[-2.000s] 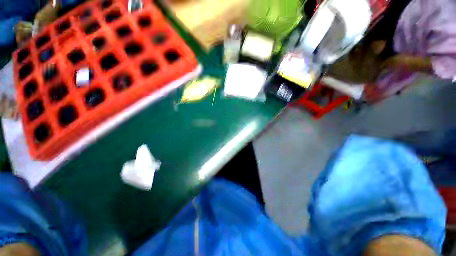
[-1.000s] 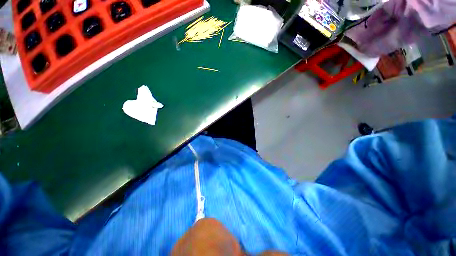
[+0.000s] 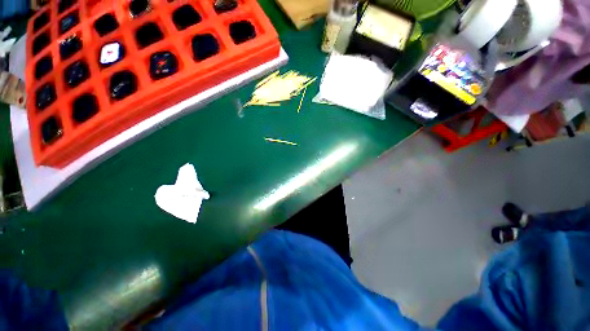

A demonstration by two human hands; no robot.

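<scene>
A crumpled white cloth [image 3: 183,194] lies on the shiny green bench mat [image 3: 226,158] in front of me. A red-orange grid tray [image 3: 174,92] at the upper left holds black watch bodies [image 3: 123,85] in its pockets. One watch [image 3: 111,53] shows a lit white screen. The tray rests on a white board [image 3: 123,146]. Neither my left hand nor my right hand is in the picture; only my blue sleeves show at the lower corners.
Thin yellow sticks [image 3: 279,88] lie beside a clear bag of white material [image 3: 354,83]. Behind are a small bottle [image 3: 339,27], a pale-topped dark box [image 3: 384,27] and a black box with coloured pattern [image 3: 453,73]. A white fan [image 3: 488,19] and a person's pink sleeve [image 3: 550,68] are upper right.
The view has shifted, showing more of the back of the bench than one second ago. Skin seen at the bottom edge then is gone. The cloth still lies on the mat.
</scene>
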